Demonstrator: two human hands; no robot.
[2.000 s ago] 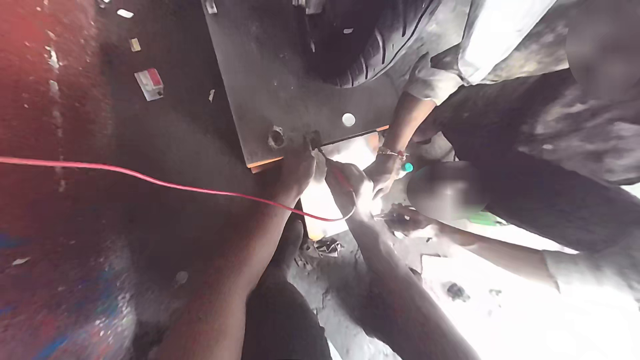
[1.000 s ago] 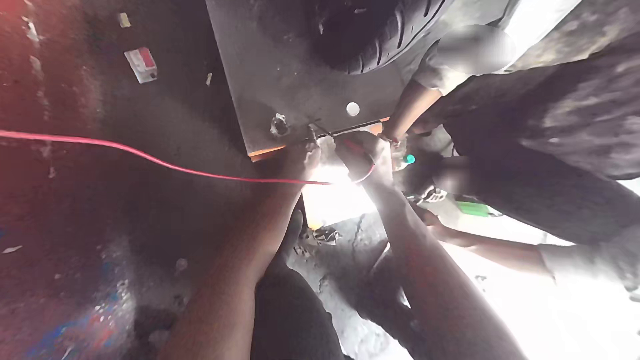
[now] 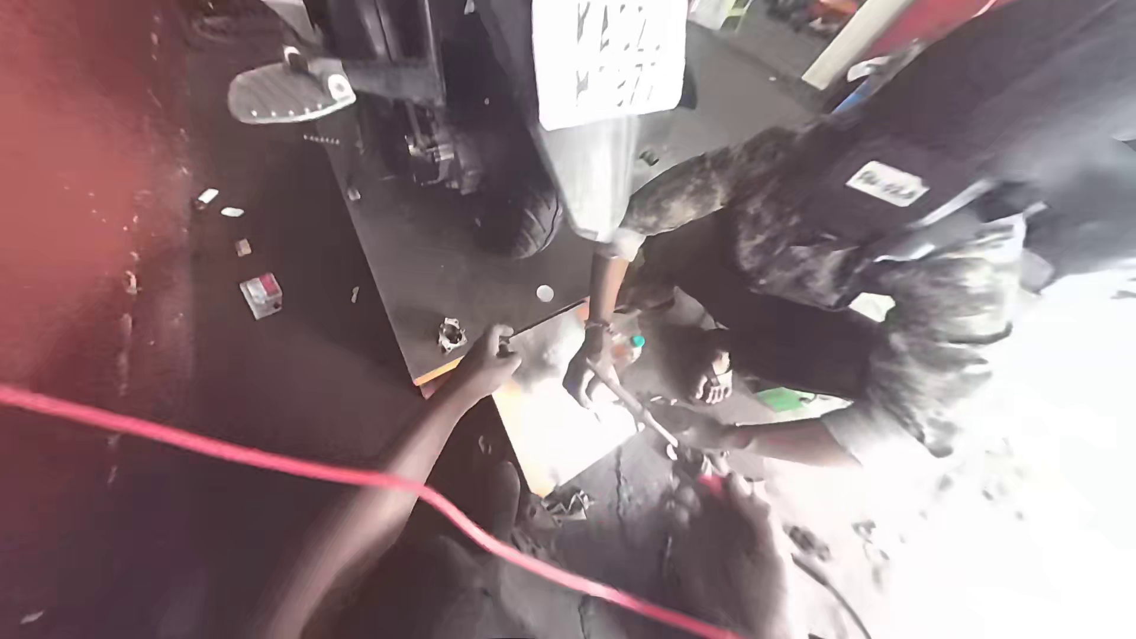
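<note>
My left hand (image 3: 495, 362) is at the orange-edged front of a dark platform (image 3: 399, 302), its fingers curled; a small dark spot shows between them, but whether it is a held part is unclear. A small round metal part (image 3: 451, 334) lies on the platform beside it. My right arm is a blur at lower right, and its hand (image 3: 710, 497) seems to be close to a co-worker's hand (image 3: 701, 435). That co-worker has a long thin tool or rod (image 3: 639, 413) between both hands, over a brightly lit pale sheet (image 3: 568, 435). A red cable (image 3: 266, 457) crosses in front.
A motorcycle's rear tire (image 3: 528, 217) and plate (image 3: 611, 62) stand over the platform. The co-worker crouches at the right. A teal-capped bottle (image 3: 635, 344) is beside the sheet. A small red-and-white box (image 3: 263, 295) lies on the floor at left, and metal scraps (image 3: 568, 504) lie below the sheet.
My hands, earlier close together at the platform's edge, are now apart; the right has moved away to the lower right. The view has shifted, showing more of the motorcycle and co-worker.
</note>
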